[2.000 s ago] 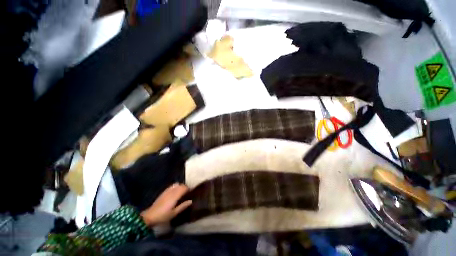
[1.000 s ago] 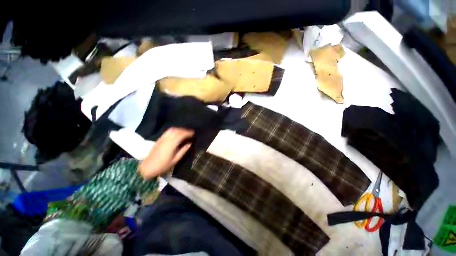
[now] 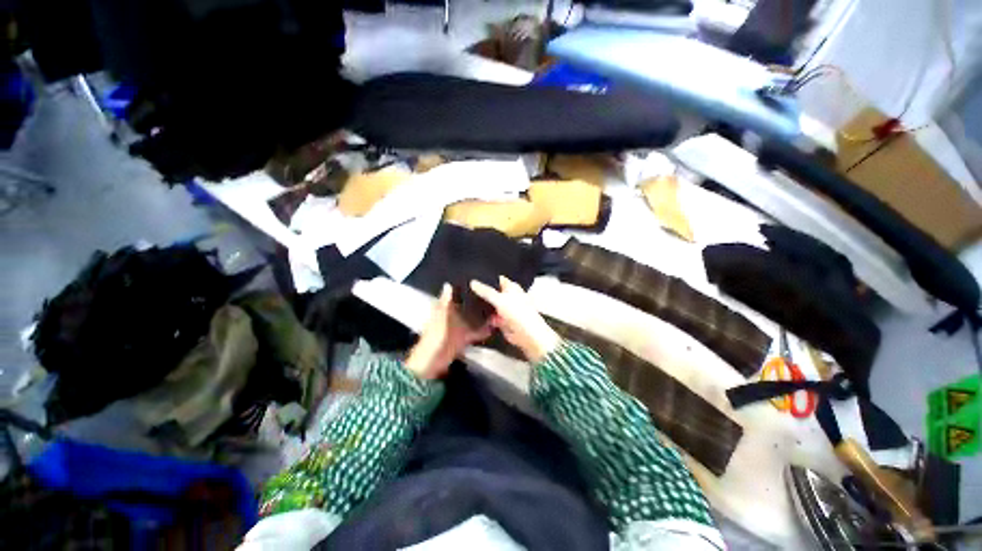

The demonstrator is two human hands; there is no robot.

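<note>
My left hand (image 3: 436, 339) and my right hand (image 3: 519, 321) are close together at the left end of the nearer plaid strip (image 3: 657, 396). A small dark piece of cloth (image 3: 473, 310) is between their fingers; blur hides whether it is part of the strip. The black cloth pieces (image 3: 474, 254) lie just beyond my fingertips. A second plaid strip (image 3: 673, 304) lies farther back, roughly parallel. The curved cream pad (image 3: 614, 325) shows between the two strips.
Orange-red and yellow scissors (image 3: 789, 390) lie right, partly under a black strip (image 3: 754, 394). The iron (image 3: 824, 511) is at lower right. Tan card patterns (image 3: 565, 202) and a white curved piece (image 3: 431, 188) lie behind. A long black padded board (image 3: 506, 111) spans the back. Cloth heaps (image 3: 118, 323) are left.
My right hand has come into view beside my left. My left hand has moved right from the black cloth to the strip's end. The view has shifted and shows more floor at left.
</note>
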